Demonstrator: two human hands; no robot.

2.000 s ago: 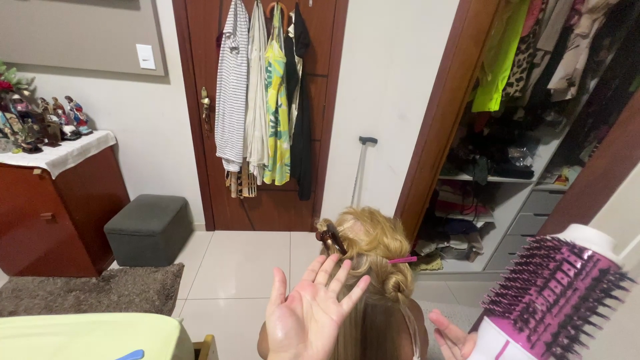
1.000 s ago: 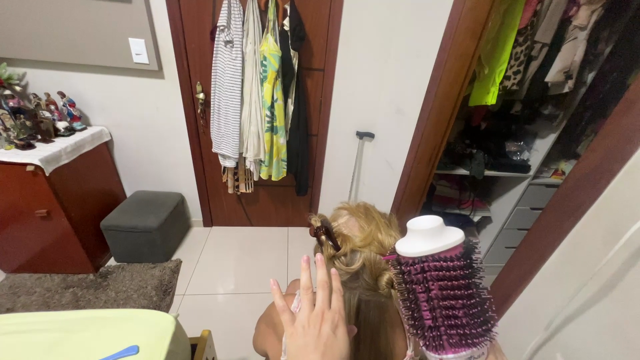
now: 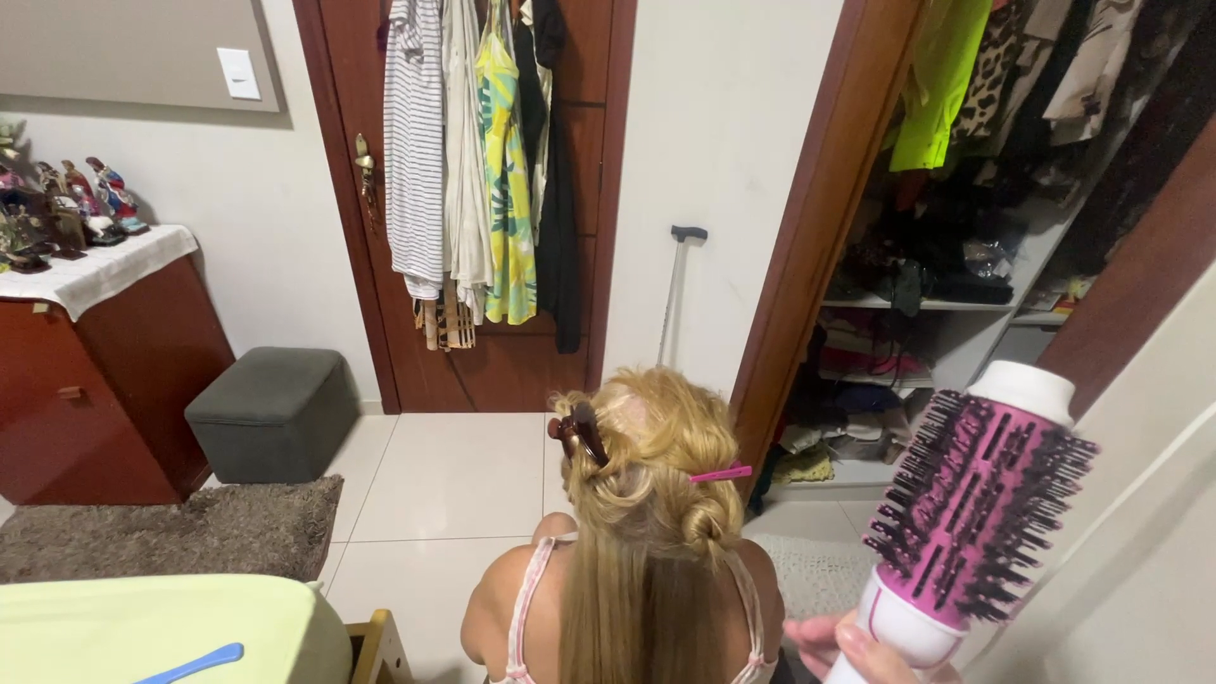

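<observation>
My right hand (image 3: 860,648) is closed around the white lower part of a pink hot-air brush (image 3: 983,503) with black bristles, held upright at the right. Its fingers show only at the bottom edge. My left hand is out of the frame. In front of me a person (image 3: 655,570) sits facing away, with long blond hair hanging down the back. A brown claw clip (image 3: 579,434) holds the upper hair on the left, and a pink hair clip (image 3: 720,473) sits on the right, above a twisted coil of hair.
A blue-handled item (image 3: 195,663) lies on a pale green surface (image 3: 171,617) at the lower left. Beyond are a grey ottoman (image 3: 271,418), a brown rug (image 3: 180,532) and a cabinet with figurines. A walking cane (image 3: 674,285) leans by an open wardrobe.
My left hand, which was over the person's hair with its fingers spread, has gone out of view. The brush in my right hand has moved right, away from the head.
</observation>
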